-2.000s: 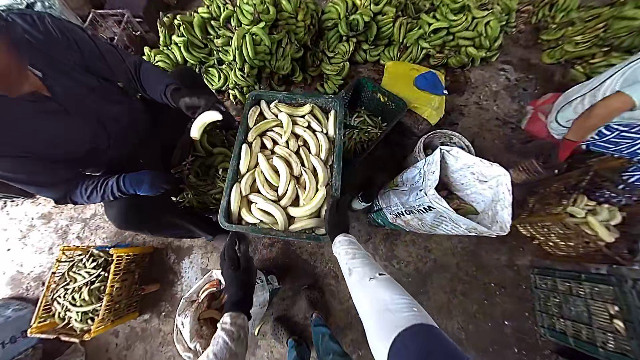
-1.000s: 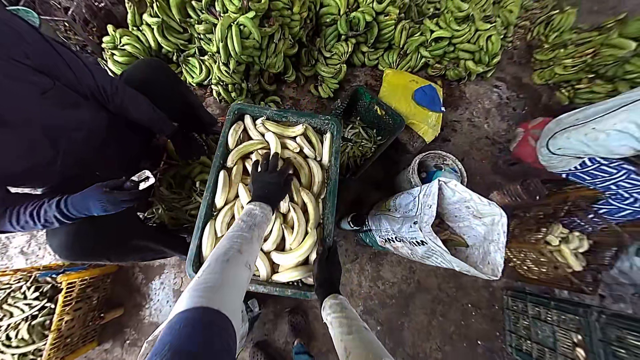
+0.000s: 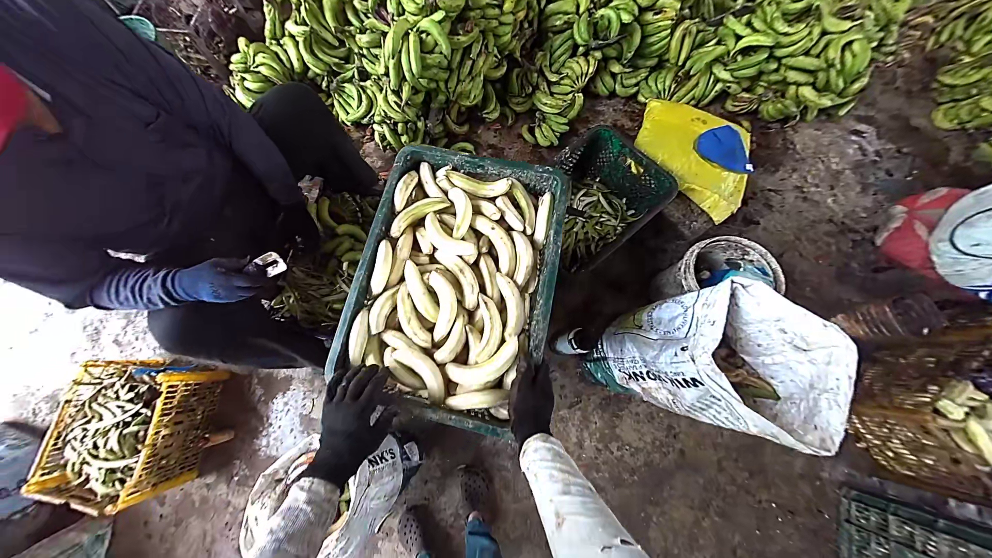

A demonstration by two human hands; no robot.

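Observation:
A green plastic crate (image 3: 556, 256) full of peeled plantains (image 3: 448, 298) lies in the middle of the view, slightly tilted. My left hand (image 3: 355, 418), in a black glove, is at the crate's near left corner, fingers over its rim. At the near right corner, my right hand (image 3: 532, 399), also in a black glove, grips the rim; its fingers are partly hidden. To the left sits a co-worker in dark clothes, whose blue-gloved hand (image 3: 221, 280) holds a small metal tool (image 3: 269, 264), perhaps a peeler.
Bunches of green plantains (image 3: 418, 62) line the far side. A second green crate (image 3: 655, 182) holds peels. Around stand a white woven sack (image 3: 666, 349), a bucket (image 3: 732, 252), a yellow crate (image 3: 167, 434) of peels and a yellow bag (image 3: 690, 139). Another person is at the right edge.
My left hand has left the top of the plantains, where it lay one second ago, for the crate's near left corner. My right hand stays at the near right corner.

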